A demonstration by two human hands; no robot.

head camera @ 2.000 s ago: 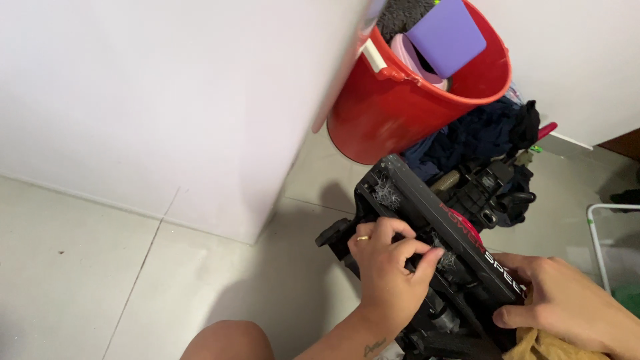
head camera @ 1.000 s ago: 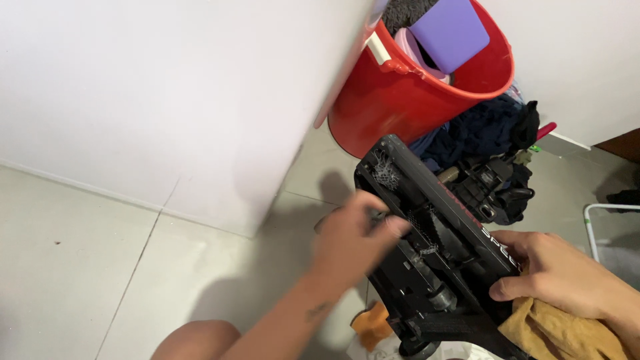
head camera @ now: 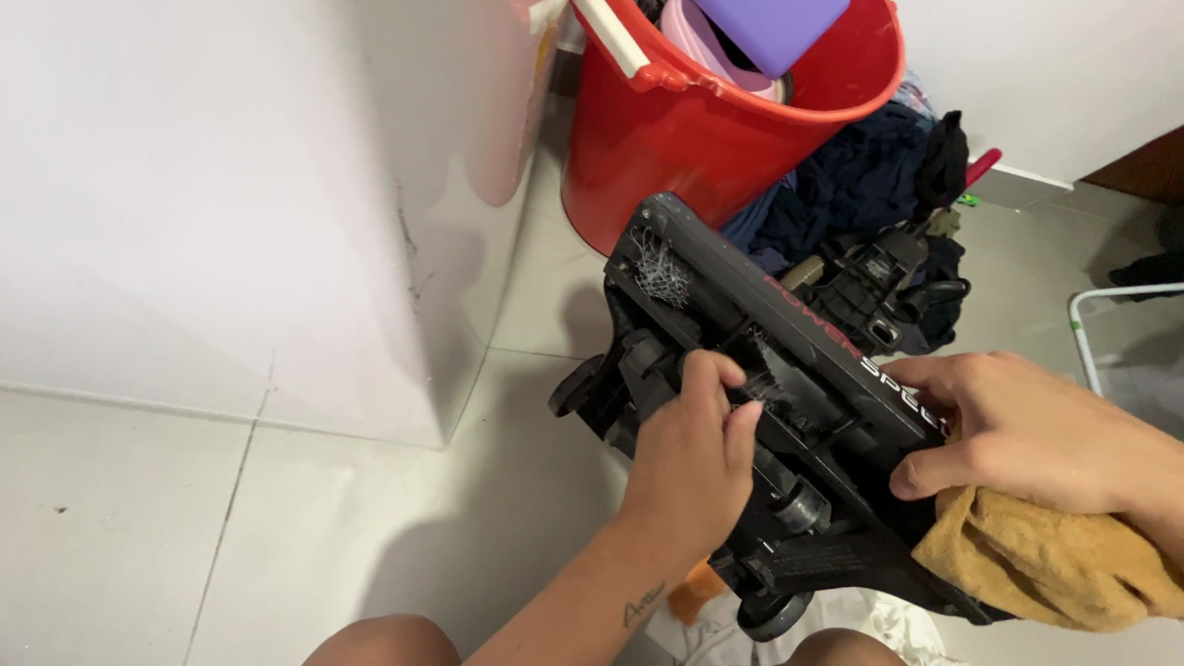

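A black vacuum cleaner head (head camera: pixel 814 370) with small wheels is tilted with its underside showing. Grey tangled hair or fibre (head camera: pixel 660 268) lies in its upper end, and more wisps are caught in the middle of the opening. My left hand (head camera: pixel 698 444) is over that middle part, thumb and index finger close to the wisps; whether they pinch any is unclear. My right hand (head camera: pixel 999 435) grips the lower right edge of the head, thumb on the underside. A mustard-yellow cloth (head camera: pixel 1045 555) lies beneath my right hand, against the head.
A red bucket (head camera: pixel 684 139) holding purple and pink plastic items stands behind the head. Dark clothes (head camera: pixel 832 194) and a black plastic vacuum part (head camera: pixel 869 287) lie beside it. A white wall corner (head camera: pixel 444 277) rises at left; a white tubular frame (head camera: pixel 1087 342) is at right.
My left hand has come back to the middle of the head's opening, after being blurred nearer its left side one second ago. My right hand keeps its hold.
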